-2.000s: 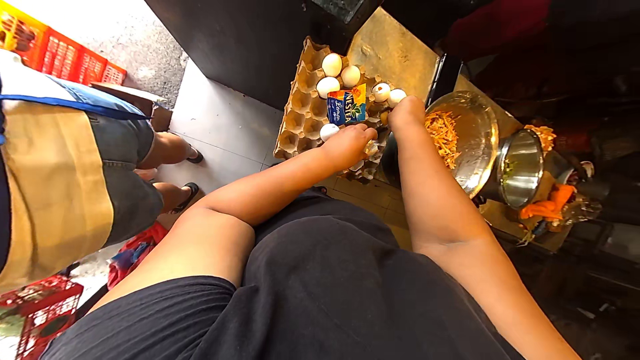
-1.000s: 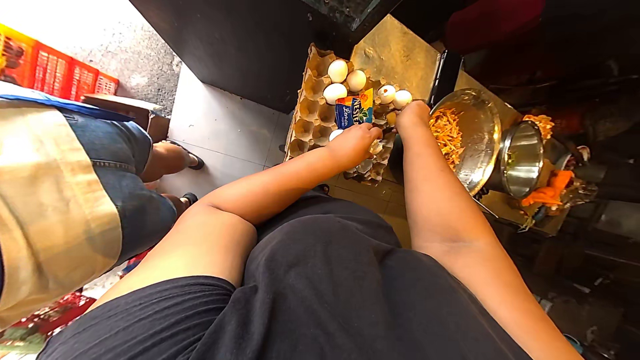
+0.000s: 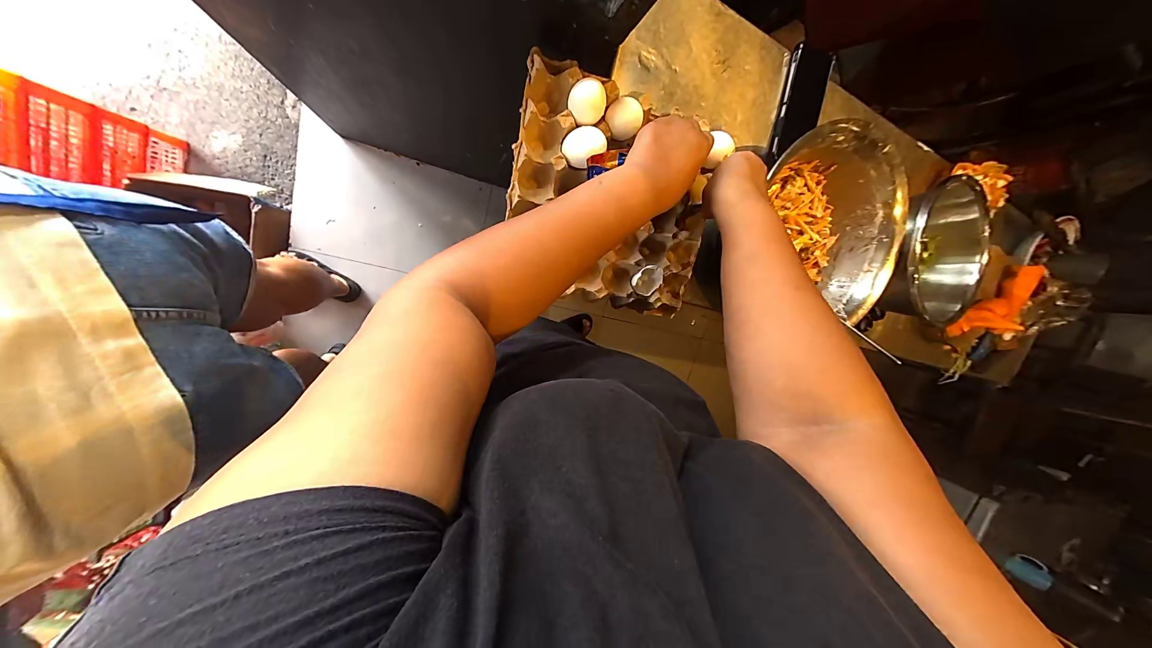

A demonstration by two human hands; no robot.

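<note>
A cardboard egg tray (image 3: 537,148) lies beyond my body with several white eggs (image 3: 587,101) in its cups. My left hand (image 3: 670,157) is over the right part of the tray, its fingers bent and their tips hidden from view. A blue and red printed packet (image 3: 606,163) shows partly from behind my left wrist. Close beside it on the right, my right hand (image 3: 740,175) is bent near a white egg (image 3: 720,148); what its fingers do is hidden. A piece of eggshell (image 3: 646,280) appears to lie in the tray's lower cups.
To the right stand a large metal bowl (image 3: 864,180) with orange shredded food (image 3: 804,211) and a smaller metal bowl (image 3: 949,252). An orange cloth-like thing (image 3: 1008,301) lies beyond. A person in denim shorts (image 3: 171,270) stands at left, near red plastic crates (image 3: 67,126).
My left hand has moved up and over the tray, from the lower side of the packet towards the right-hand eggs, and now covers most of the packet.
</note>
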